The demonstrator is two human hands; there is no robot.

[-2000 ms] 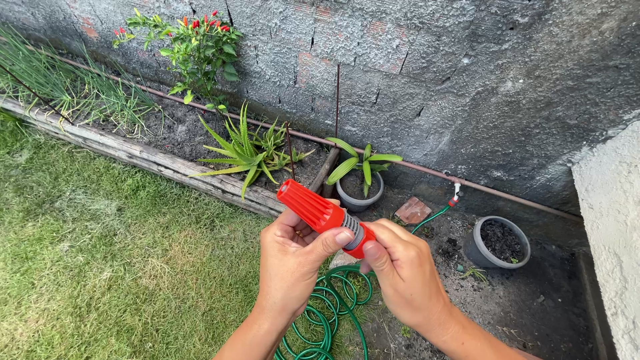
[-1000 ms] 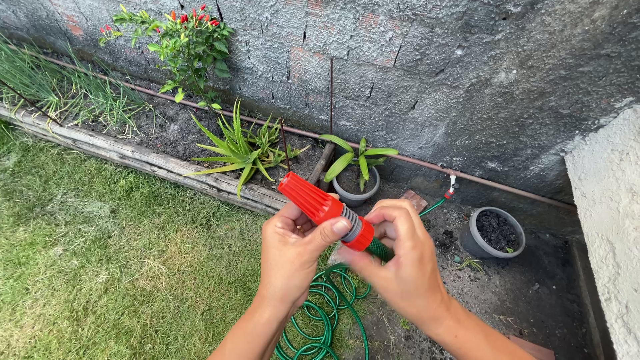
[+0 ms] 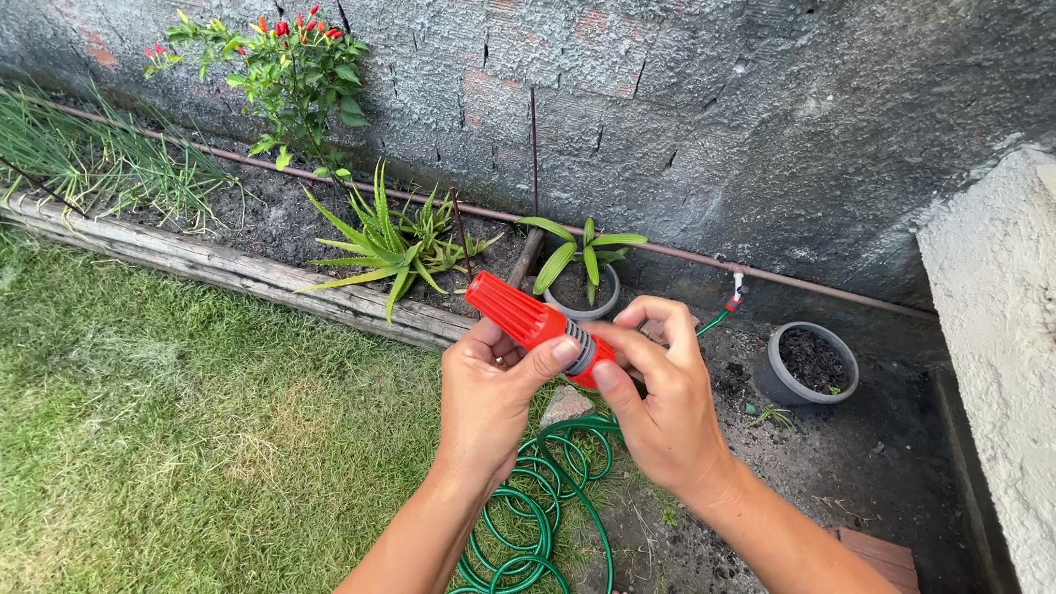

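A red and grey plastic hose nozzle (image 3: 528, 322) points up and to the left at the centre of the view. My left hand (image 3: 491, 388) is closed around its middle, with the thumb on the grey ribbed ring. My right hand (image 3: 664, 388) is at the nozzle's lower red end, thumb and index finger against it; how firmly they grip is hard to tell. Beneath my hands a green garden hose (image 3: 540, 511) lies coiled on the grass and soil. Its join to the nozzle is hidden by my right hand.
A tap (image 3: 737, 289) with green hose attached hangs from a pipe along the rough wall (image 3: 701, 107). Two grey pots, one with a plant (image 3: 587, 256), one with dark soil (image 3: 813, 363), stand nearby. A timber-edged bed (image 3: 272, 280) holds an aloe (image 3: 384, 239) and a red pepper plant (image 3: 297, 82).
My right hand's fingers have shifted around the nozzle's lower end and are more raised and spread now. My left hand keeps its hold.
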